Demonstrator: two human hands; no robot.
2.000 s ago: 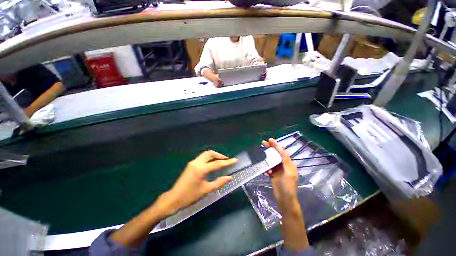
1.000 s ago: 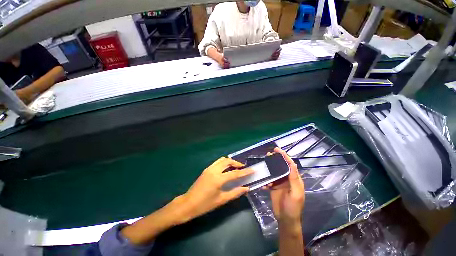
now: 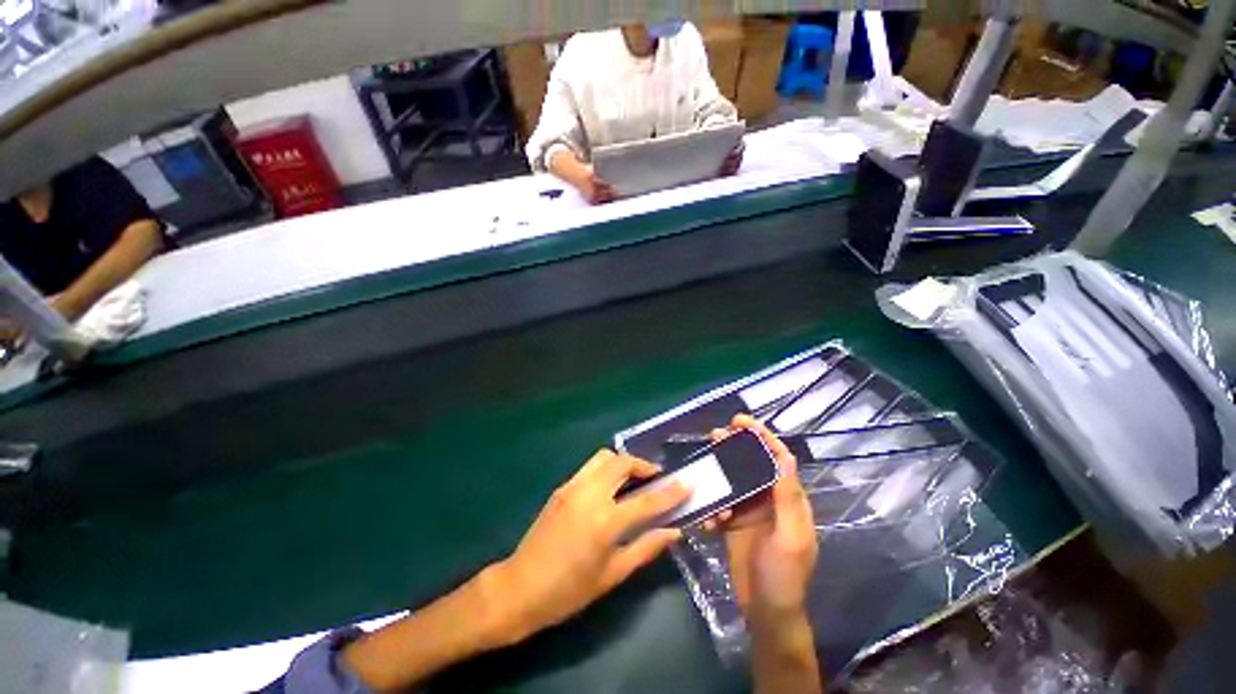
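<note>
A black cover panel with a pale window (image 3: 750, 465) lies over the rounded end of the lamp arm. My right hand (image 3: 775, 536) holds that end from below and the right side. My left hand (image 3: 580, 540) rests on the panel, fingers on the pale window. The white lamp arm (image 3: 203, 672) shows again at the lower left; my left forearm hides its middle. The plastic-wrapped lamp base (image 3: 54, 658) is at the lower left edge. A panel stack (image 3: 888, 441) lies on a clear plastic sleeve just right of and behind my right hand.
A large bagged bundle (image 3: 1084, 366) lies at the right. Assembled lamps (image 3: 935, 203) stand on the belt (image 3: 447, 332) at the back right. A person opposite holds a grey plate (image 3: 667, 161); another person's arms show at the left. Crumpled plastic wrap (image 3: 1003, 651) is below the bench edge.
The black panel, raised at an angle two seconds ago with the dotted strip bare, now lies over the arm's end. Since one second ago my hands have barely moved. The camera view has shifted.
</note>
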